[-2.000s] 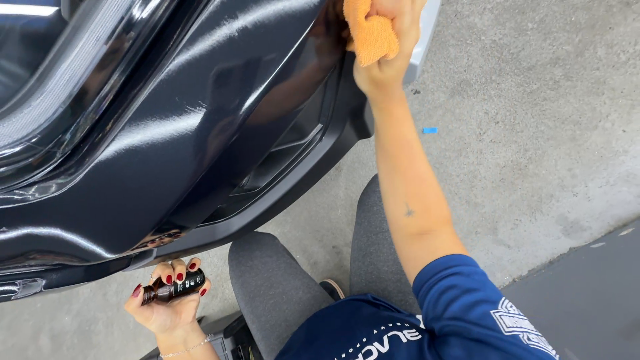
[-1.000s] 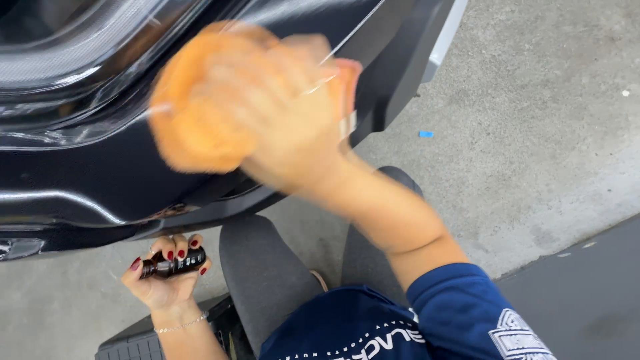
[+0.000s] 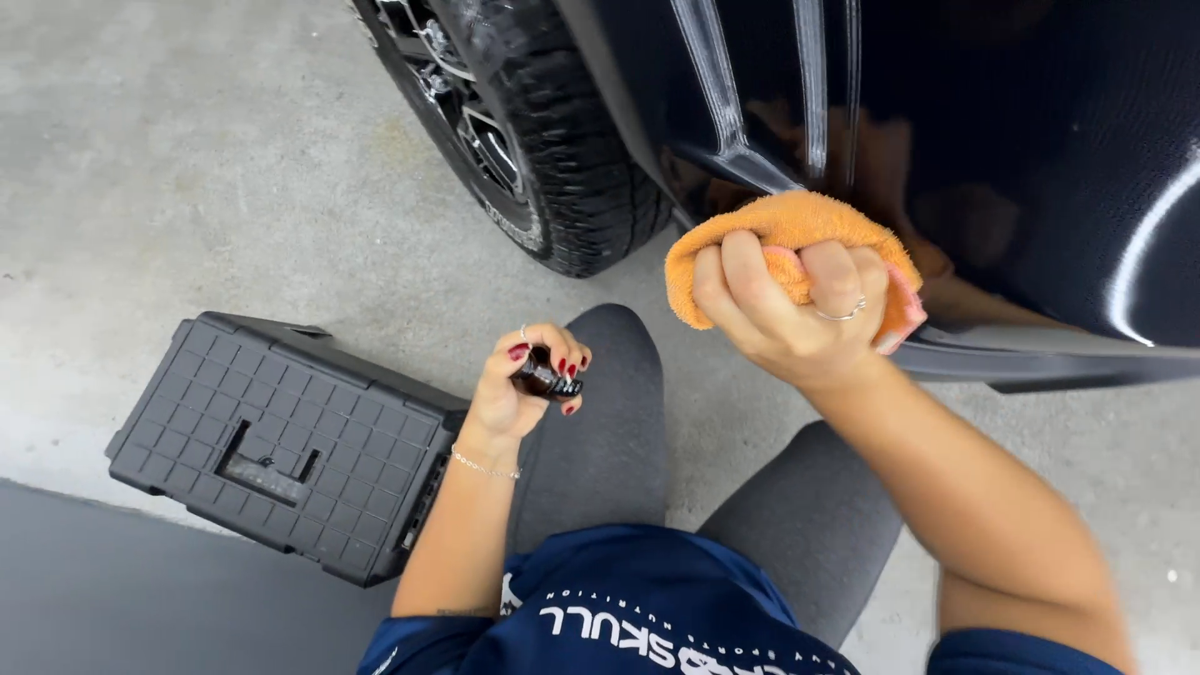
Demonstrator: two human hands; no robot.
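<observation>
My left hand is closed around a small dark brown bottle with a black cap, held above my left knee. My right hand grips a bunched orange microfiber cloth with a pink edge. The cloth lies at the lower part of the glossy dark car body panel, just below the light grey streak-like trim lines and close to the wheel. My fingers press into its folds, and a ring shows on one of them.
A car tire with a black and silver wheel stands at the upper middle. A black plastic toolbox with a gridded lid is on the concrete floor at my left. The car's lower edge runs along the right.
The view has swung from the headlight area to the wheel. My right hand has carried the cloth from the panel by the headlight to the panel beside the wheel. My left hand still holds the bottle.
</observation>
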